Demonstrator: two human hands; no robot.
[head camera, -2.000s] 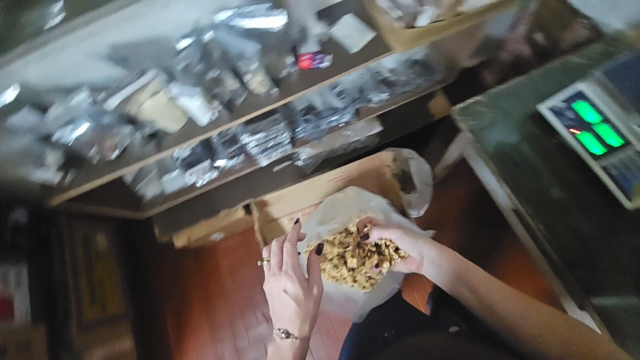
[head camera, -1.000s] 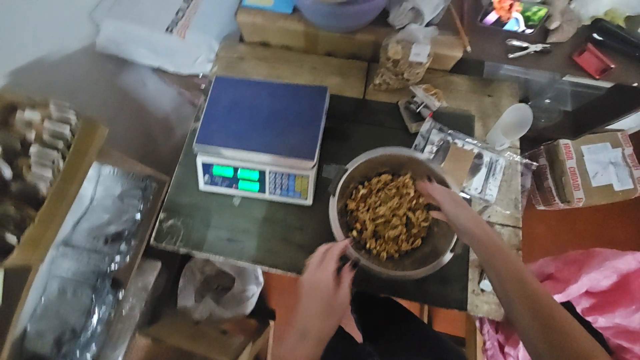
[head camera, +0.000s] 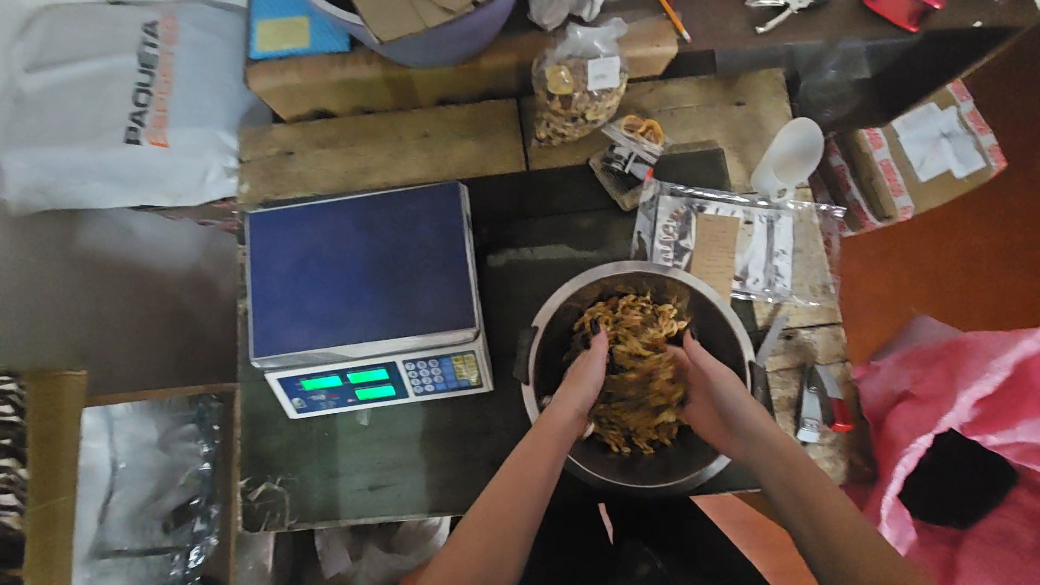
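A round metal bowl (head camera: 547, 325) with side handles stands on the dark table at centre right. Inside it lies a heap of dried, yellow-brown food pieces (head camera: 638, 382), partly blurred. My left hand (head camera: 581, 378) is in the bowl at the heap's left side, fingers curved around pieces. At the right side of the heap is my right hand (head camera: 715, 390), fingertips among the pieces. Both palms face each other; how firmly either holds anything cannot be told. A digital scale (head camera: 361, 276) with a bare blue platform and lit green displays stands left of the bowl.
Behind the bowl lie flat clear-and-silver bags (head camera: 764, 244), a white scoop (head camera: 790, 154) and a filled plastic bag (head camera: 578, 89). Utility knives or similar tools (head camera: 821, 402) lie to its right. A taped carton (head camera: 910, 162) and pink cloth (head camera: 959, 414) are farther right.
The view has swung from shelves to the table. Two seconds ago my hands were at a plastic bag of pieces; one second ago my left hand was at the bowl's rim, and now it is inside.
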